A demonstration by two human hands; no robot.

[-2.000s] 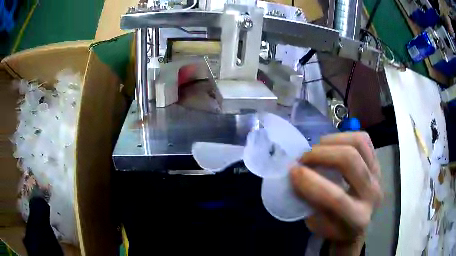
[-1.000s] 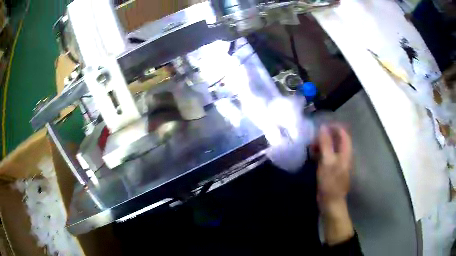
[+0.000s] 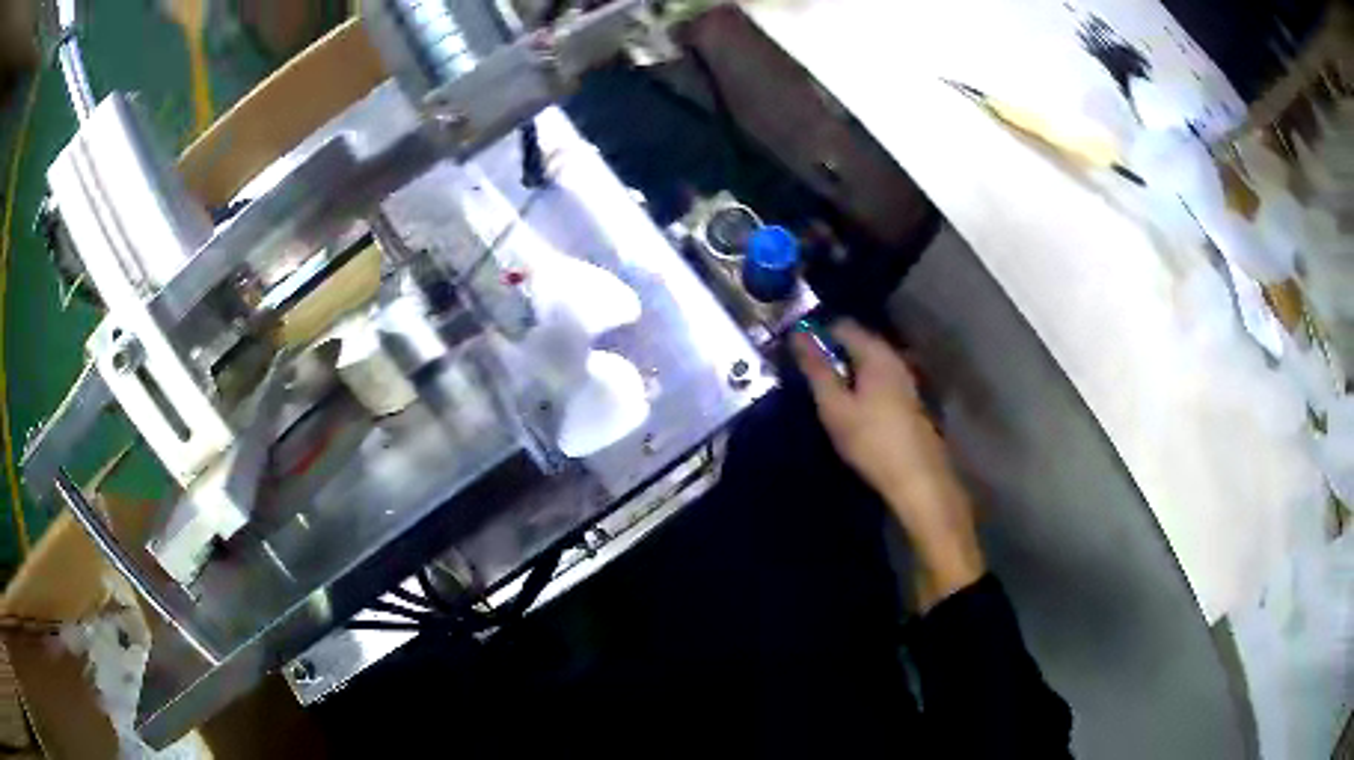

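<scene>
A translucent white fan blade [image 3: 602, 401] lies on the right part of the shiny machine plate, two petals showing clearly. My right hand [image 3: 876, 408], bare with a dark sleeve, is right of the plate, just below the blue knob [image 3: 771, 263] of a small metal fitting. Its fingertips are at a small dark-green part under the knob; whether they grip it is unclear. My left hand is out of the picture. The pale press head [image 3: 208, 520] hangs over the left part of the base plate [image 3: 371, 505].
A side block [image 3: 376, 371] stands on the plate. The parts carton [image 3: 45, 653] with white pieces is at lower left. A white table [image 3: 1025, 312] at right bears a slim tan tool [image 3: 1047, 131] and white scraps. Black hoses [image 3: 520, 594] run under the plate's front edge.
The view has swung right. My right hand has let go of the fan blade, now on the plate, and is at the fitting. The dark-sleeved left arm at the carton has left the picture.
</scene>
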